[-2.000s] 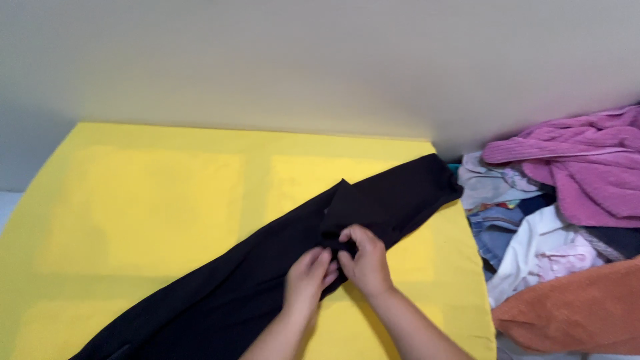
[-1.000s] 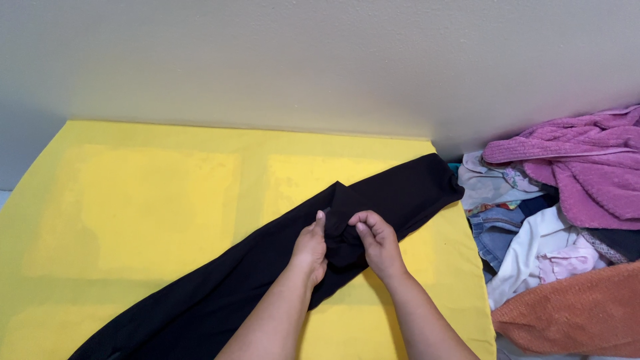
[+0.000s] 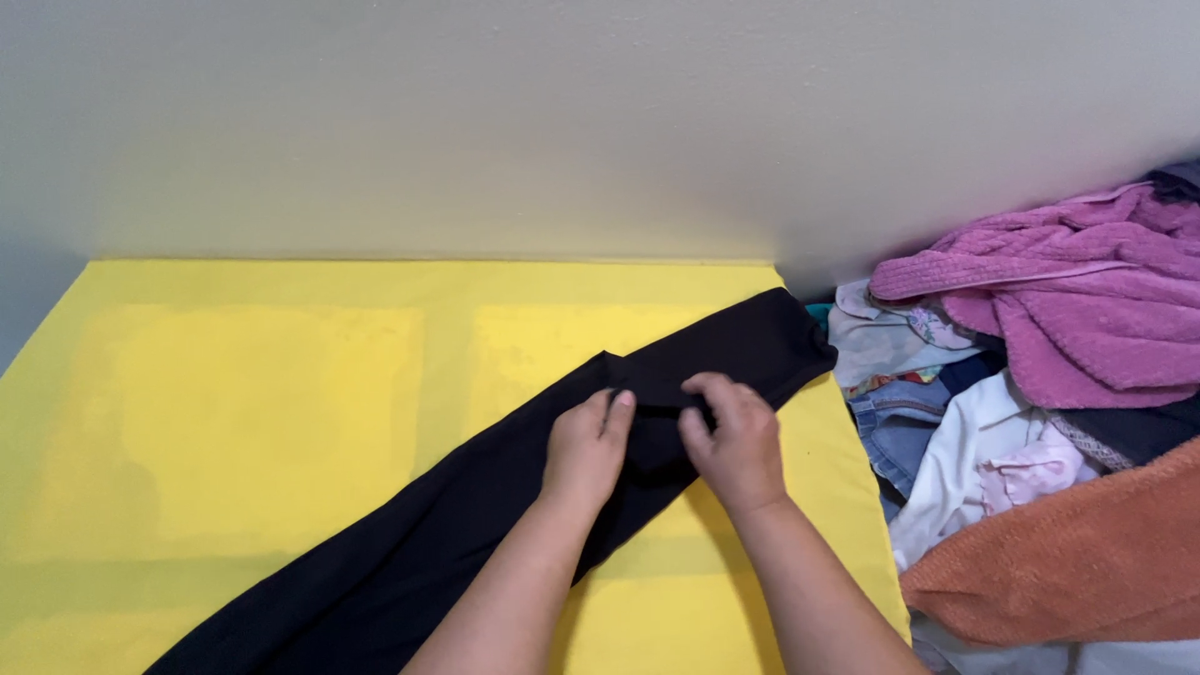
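A long black garment (image 3: 450, 506) lies diagonally across the yellow-covered table (image 3: 272, 412), from the lower left to the table's right edge. Its material is folded over near the middle, with a raised corner pointing up. My left hand (image 3: 589, 448) pinches dark fabric between thumb and forefinger at this fold. To its right, my right hand (image 3: 736, 436) is over the garment with thumb and forefinger curled and apart; whether cloth lies between them is hard to make out against the black.
A heap of clothes and towels adjoins the table on the right: a pink towel (image 3: 1078, 291), an orange towel (image 3: 1069, 553), a white cloth (image 3: 956, 459) and blue denim (image 3: 895, 422). Behind the table rises a plain grey wall (image 3: 525, 131).
Two seconds ago both hands were close together at the garment's fold; now they are farther apart. The folded part between them has shifted, while the rest of the garment lies much the same.
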